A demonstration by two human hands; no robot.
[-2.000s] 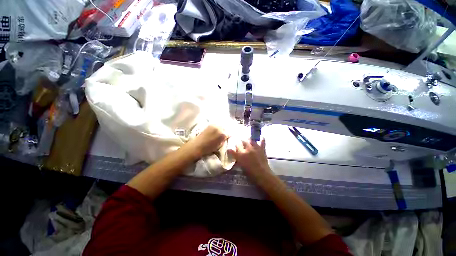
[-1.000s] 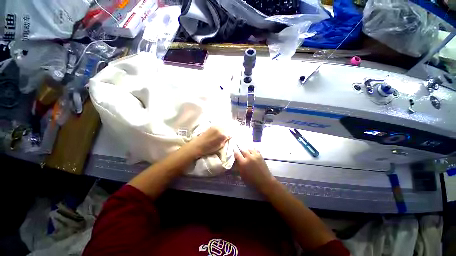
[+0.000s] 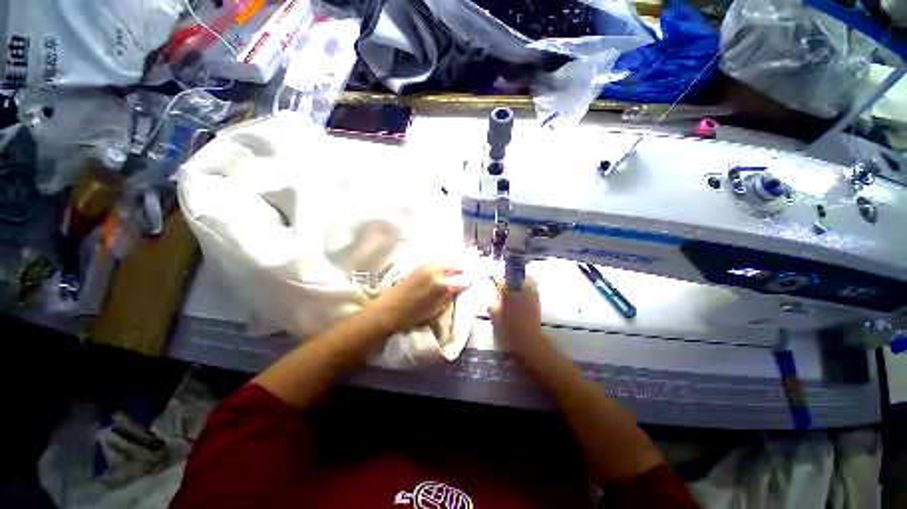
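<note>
A cream garment (image 3: 288,249) lies heaped on the machine table left of the needle, its edge under the machine head. My left hand (image 3: 428,294) holds the garment's edge just left of the needle area, fingers pressed together on the cloth. My right hand (image 3: 516,310) is at the needle area, fingertips partly hidden behind the machine's front end; whether they grip cloth cannot be told in the glare. The white sewing machine (image 3: 597,214) has a blue stripe and a lit black panel. The needle and presser foot are washed out by bright light.
Teal thread snips (image 3: 607,289) lie right of the needle. A dark smartphone (image 3: 370,120) lies behind the garment. A brown board (image 3: 149,278), plastic bags and boxes crowd the left. A blue bag (image 3: 676,55) and dark cloth lie behind the machine. The table's ruler-marked edge (image 3: 636,383) is in front.
My right hand has moved up and slightly right, nearer the machine's front end. My left hand and the cloth edge have shifted slightly right and down. The whole view has shifted a little.
</note>
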